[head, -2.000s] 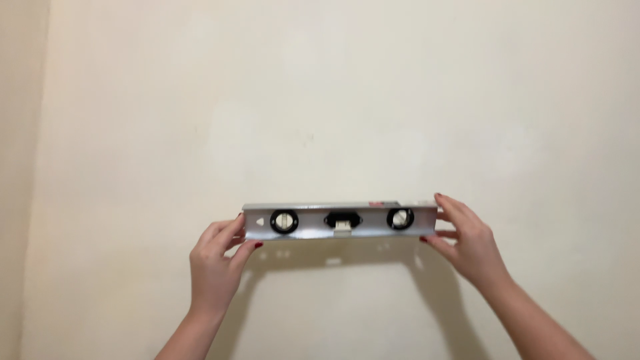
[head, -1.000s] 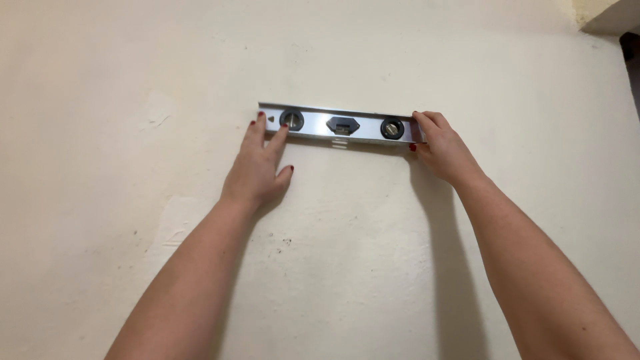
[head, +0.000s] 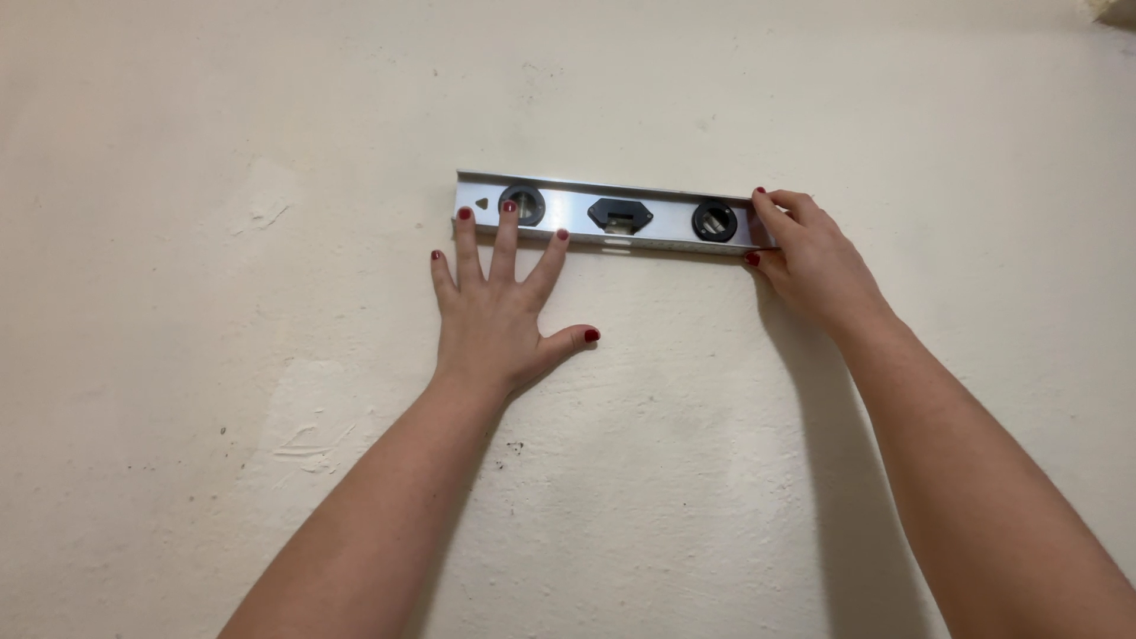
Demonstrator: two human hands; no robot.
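A metal spirit level (head: pixel 572 213) with black-framed vials lies against a pale plastered wall (head: pixel 657 426), its right end slightly lower than its left in the view. Spread flat, my left hand (head: pixel 493 328) presses on the wall below the level's left part, three fingertips over the level's face and lower edge, the thumb pointing right. At the other end, my right hand (head: pixel 816 262) grips the level between fingers on the top edge and the thumb below. Red polish shows on the nails.
The wall fills the view, with rough plaster patches (head: pixel 311 426) at the left and small dark marks. A protruding corner or ledge (head: pixel 1116 12) shows at the top right. The right arm casts a shadow down the wall.
My left hand held the level's left end two seconds ago; now it is spread over its left part and the wall. My right hand keeps its end. The view has shifted a lot.
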